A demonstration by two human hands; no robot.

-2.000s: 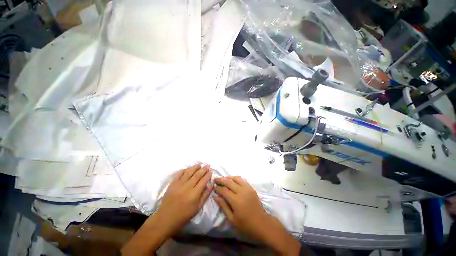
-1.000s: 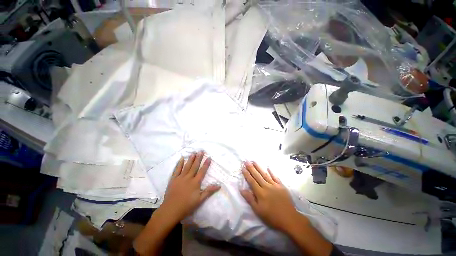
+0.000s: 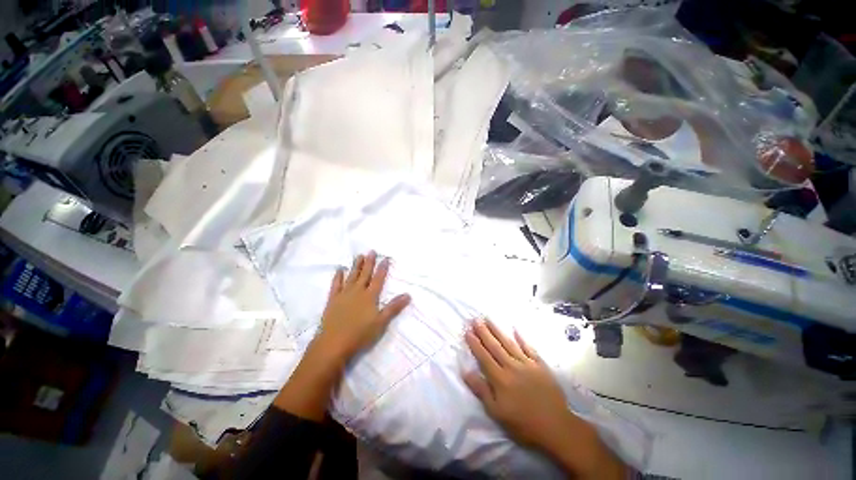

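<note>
A thin white lining panel with seam lines lies spread over the table in front of me, left of the sewing machine. It is creased, and its lower part bunches at the table's front edge. My left hand lies on its left part, fingers spread. My right hand lies on its right part, thumb apart from the fingers. Both palms face down and neither grips cloth. The presser foot area is right of the panel, blurred by bright lamp light.
The sewing machine head is at right with pens on top. Stiff cream-white sheets lie behind and left. A clear plastic bag lies behind the machine. A dark scrap is under the arm. Another machine stands at far left.
My hands have moved from close together to apart, and the bunched cloth between them now lies flatter. My left hand has moved further up the panel. The view has shifted, showing more at left and back.
</note>
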